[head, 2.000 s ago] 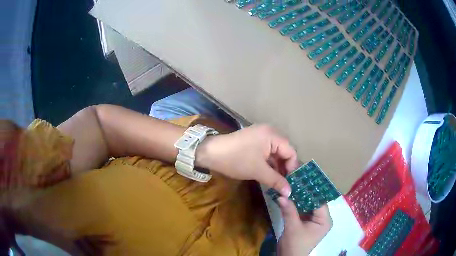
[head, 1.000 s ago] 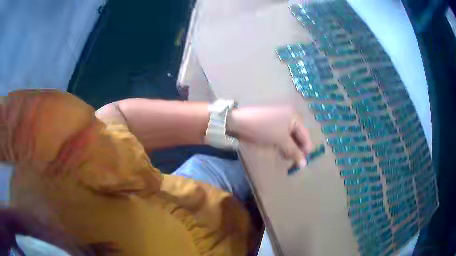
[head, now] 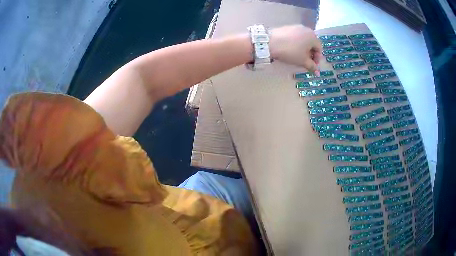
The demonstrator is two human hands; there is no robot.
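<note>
My left hand, with a pale watch on the wrist, reaches over the cardboard sheet. Its fingers are bent, and a fingertip is at the narrow green circuit board at the upper end of the nearest column. The frame does not show whether the fingers still grip this board. Below it, more single circuit boards lie side by side in columns. My right hand is not in view.
A folded cardboard piece is beside the sheet's near edge, by my jeans. The white table shows beyond the sheet. Brown flat cardboard lies at the top right. Dark floor is on the left.
The view has turned from the panel, red bubble wrap and tub to the board rows. My left hand has carried a single board up to the end of the nearest column. My right hand has left view.
</note>
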